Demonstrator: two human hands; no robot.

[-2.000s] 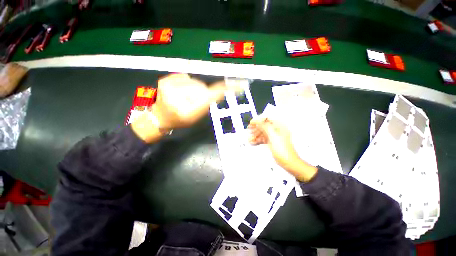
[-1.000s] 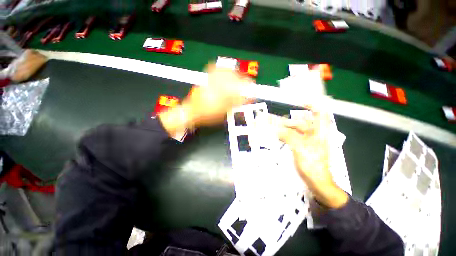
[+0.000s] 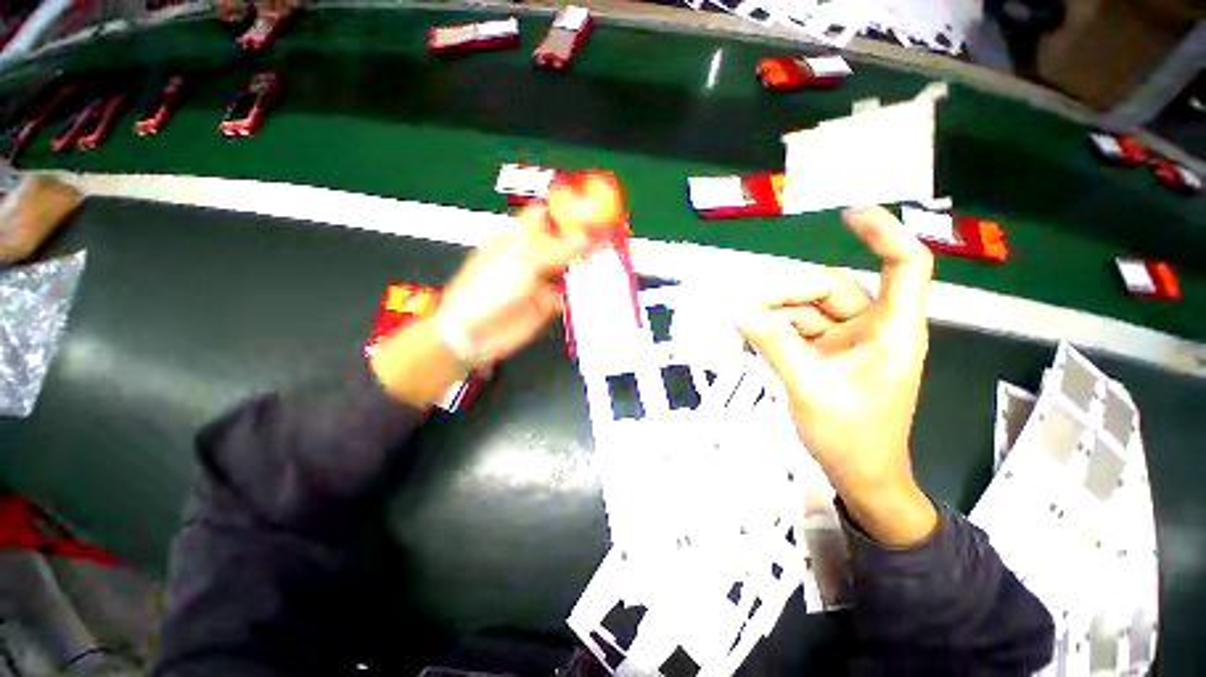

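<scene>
My left hand holds a red phone unit upright above the sheets, its orange end up and its white panel showing. My right hand is raised with a pale die-cut adhesive piece on its index fingertip; the thumb and other fingers are bent. The piece appears in front of the green conveyor. White sticker sheets with dark window-like openings lie under and between my hands. Another red unit lies partly hidden behind my left wrist.
A white rail separates the worktop from the green conveyor, which carries several spaced red units. Spare sheets curl at the right. A crumpled clear bag and another person's hand are at far left.
My left hand now holds up a red unit, which was not clearly visible in it before. My right hand has risen from the sheets with the pale piece on its fingertip.
</scene>
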